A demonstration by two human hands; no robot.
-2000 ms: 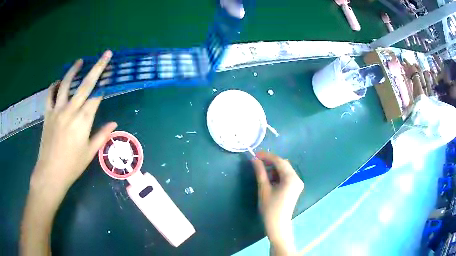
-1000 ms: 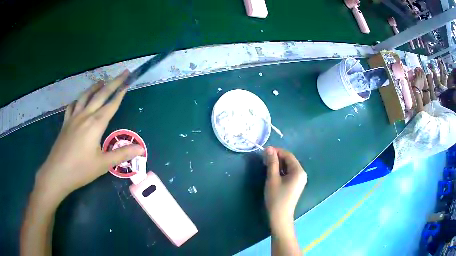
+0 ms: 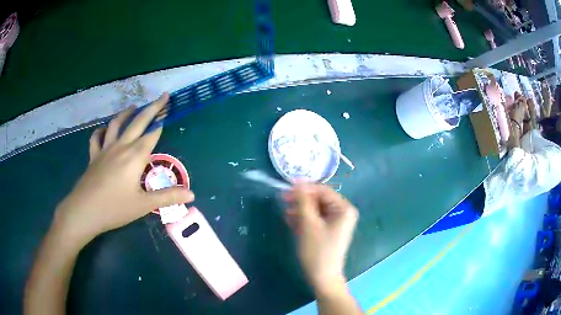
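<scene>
A pink fan body [image 3: 208, 253] lies on the dark green bench, its round head [image 3: 178, 167] partly under my left hand [image 3: 117, 178]. My left hand holds the blue grid tray [image 3: 212, 87] at its left end between the fingers, with the thumb across the fan neck. A small white piece [image 3: 173, 213] lies at the neck. My right hand [image 3: 321, 224] pinches a thin white stick [image 3: 266, 179], blurred, pointing left towards the fan. The round white paste dish [image 3: 306, 146] sits just beyond my right hand. A second white stick [image 3: 347, 161] rests at its right rim.
A scuffed pale rail [image 3: 344, 65] separates the bench from the green belt [image 3: 154, 37], which carries pink fan parts [image 3: 342, 11]. A white tub [image 3: 424, 108] and a cardboard box [image 3: 485, 117] with pink parts stand at the right. Another person's arms [image 3: 523, 120] are beyond.
My right hand has lifted the stick out of the dish and moved it left. The blue tray has swung from edge-on to showing its grid. Fan parts on the belt have shifted right.
</scene>
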